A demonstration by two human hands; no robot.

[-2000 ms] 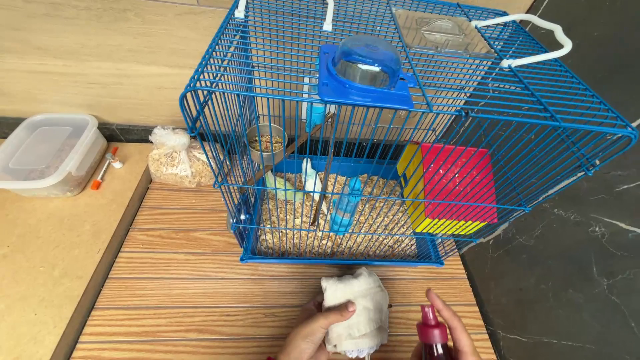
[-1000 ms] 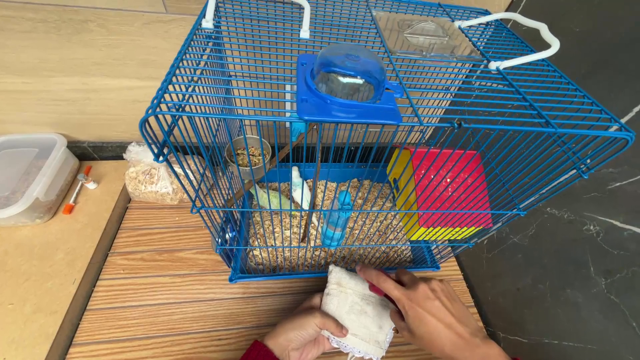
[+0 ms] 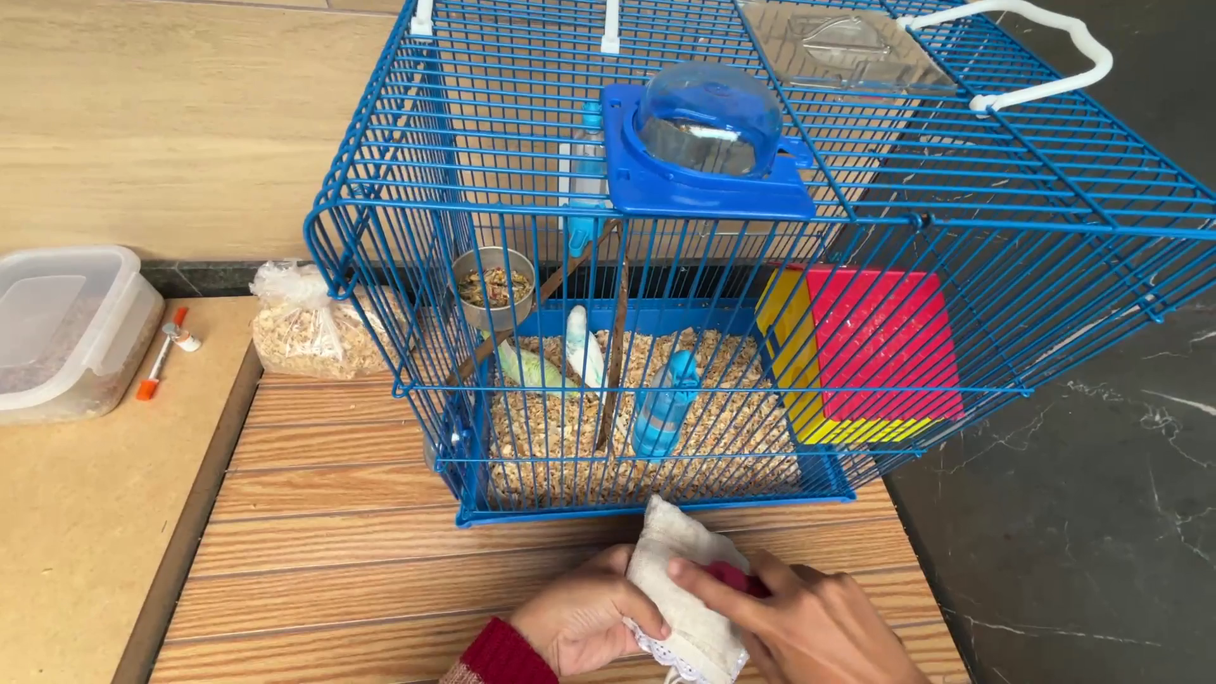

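Observation:
My left hand (image 3: pixel 594 613) grips a small cream cloth pouch (image 3: pixel 686 575) with a lace edge, just in front of the blue wire cage (image 3: pixel 655 518). My right hand (image 3: pixel 807 617) is over the pouch's right side, around a dark red spray bottle (image 3: pixel 731 577); its index finger lies along the cloth, and most of the bottle is hidden. Inside the cage, a green budgerigar (image 3: pixel 537 369) and a white one (image 3: pixel 581 347) are on the wood shavings (image 3: pixel 570 446), near a wooden perch (image 3: pixel 616 361) and a blue water bottle (image 3: pixel 667 407).
A pink and yellow box (image 3: pixel 883 342) is in the cage's right part, a metal seed cup (image 3: pixel 494 288) at its left. Left of the cage are a bag of shavings (image 3: pixel 318 328), a syringe (image 3: pixel 161 356), a small vial (image 3: pixel 182 337) and a plastic container (image 3: pixel 71 332).
My right hand, with the dark red bottle, has moved left onto the cloth pouch; two seconds ago it was apart from it. My left hand keeps its hold on the pouch.

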